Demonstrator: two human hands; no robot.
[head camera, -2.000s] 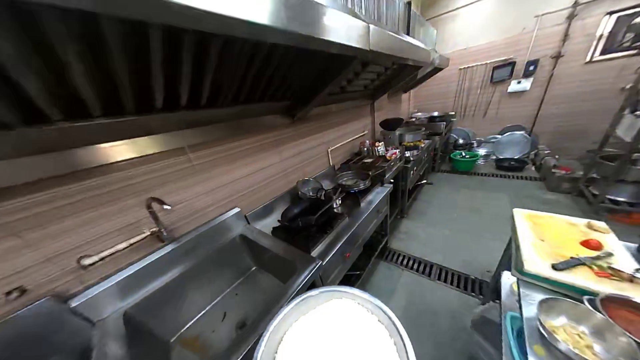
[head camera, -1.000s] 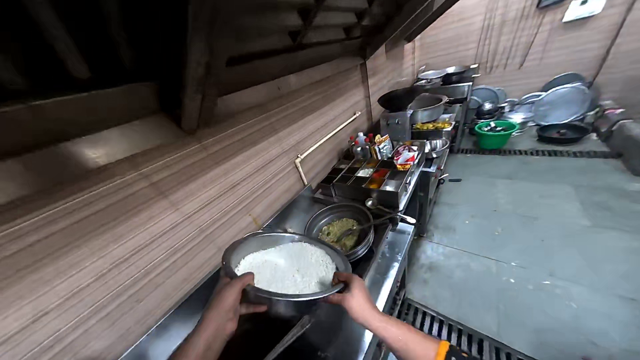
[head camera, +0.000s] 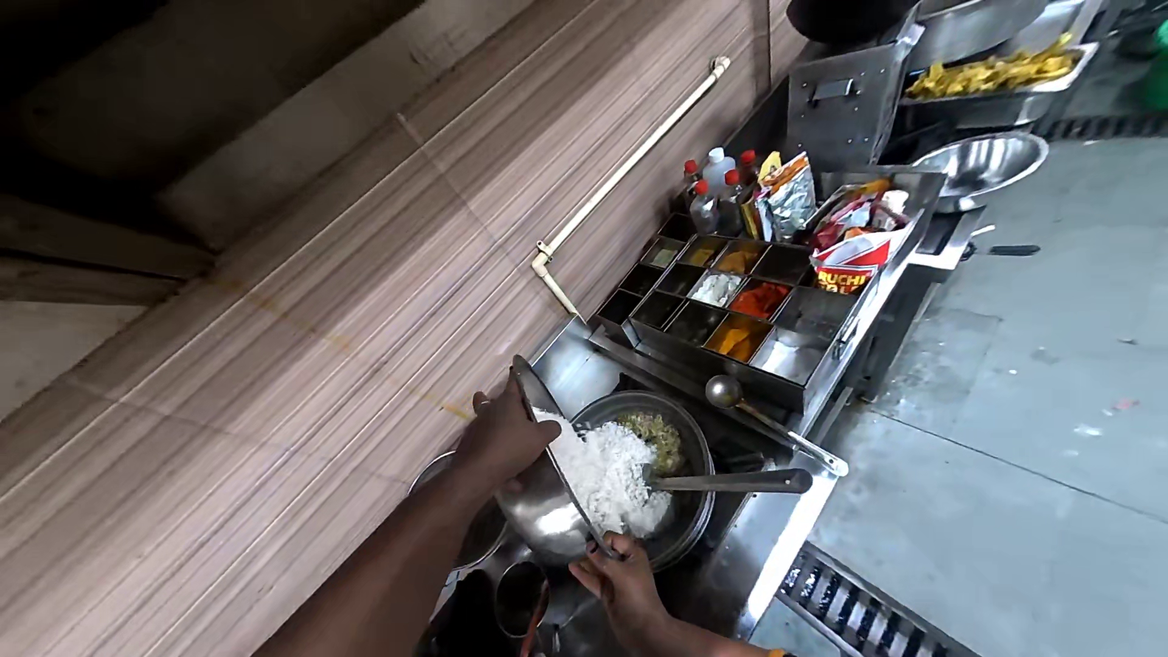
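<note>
My left hand (head camera: 511, 433) grips the upper rim of a steel bowl (head camera: 546, 511), and my right hand (head camera: 620, 579) grips its lower rim. The bowl is tilted steeply to the right, and cooked white rice (head camera: 613, 479) spills from it into a dark round pan (head camera: 698, 447) on the stove. A greenish cooked mixture (head camera: 659, 438) shows in the pan beside the rice. A spatula (head camera: 730, 482) lies in the pan, its blade partly hidden by rice and its handle over the right rim.
A ladle (head camera: 776, 424) rests beyond the pan, by a compartmented spice box (head camera: 721, 301). Bottles (head camera: 716, 187) and packets (head camera: 853, 246) stand behind it. A pipe (head camera: 630, 164) runs along the wall. Another pan (head camera: 479, 538) and a dark cup (head camera: 522, 598) sit close to my forearms.
One second ago both hands held the bowl of rice roughly level near the pan. Now the bowl is tipped over the pan's left side and rice is in the pan. The view has moved closer.
</note>
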